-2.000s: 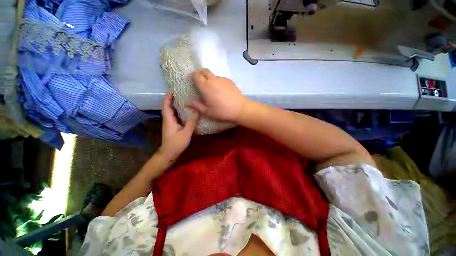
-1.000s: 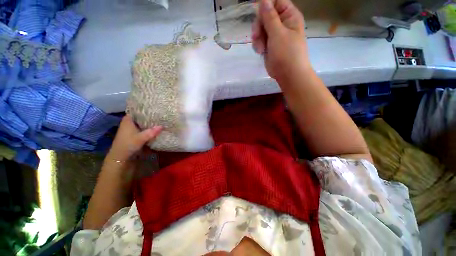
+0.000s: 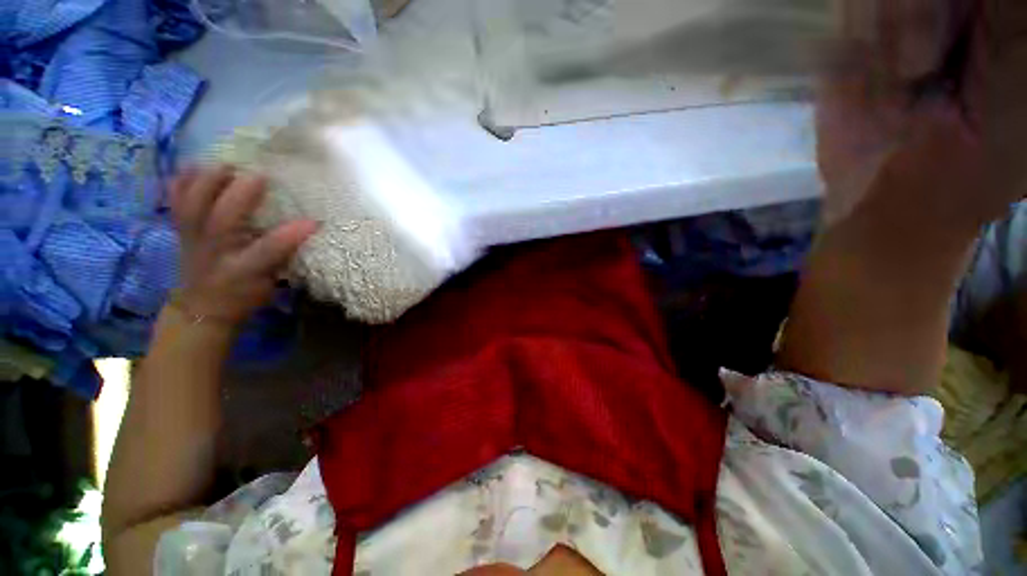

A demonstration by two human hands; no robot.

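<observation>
The lace roll, a thick cream ridged wad with a white net side, lies tilted over the table's front edge, its upper part blurred. My left hand is at its left side, fingers spread and thumb against the roll, not closed round it. My right hand is large and blurred at the upper right, partly cut off by the top edge. A blurred pale strip of lace stretches over the machine bed to my right hand. Its fingertips are not clear.
The white sewing table crosses in front, with the machine bed's dark-edged corner behind. Blue checked garments with lace are heaped left. A clear plastic sheet or bag is at the top left. Yellow-beige cloth lies at right.
My right hand has moved far right and up, nearer the camera. The roll has tilted. My left hand has shifted up and left, its fingers spreading beside the roll.
</observation>
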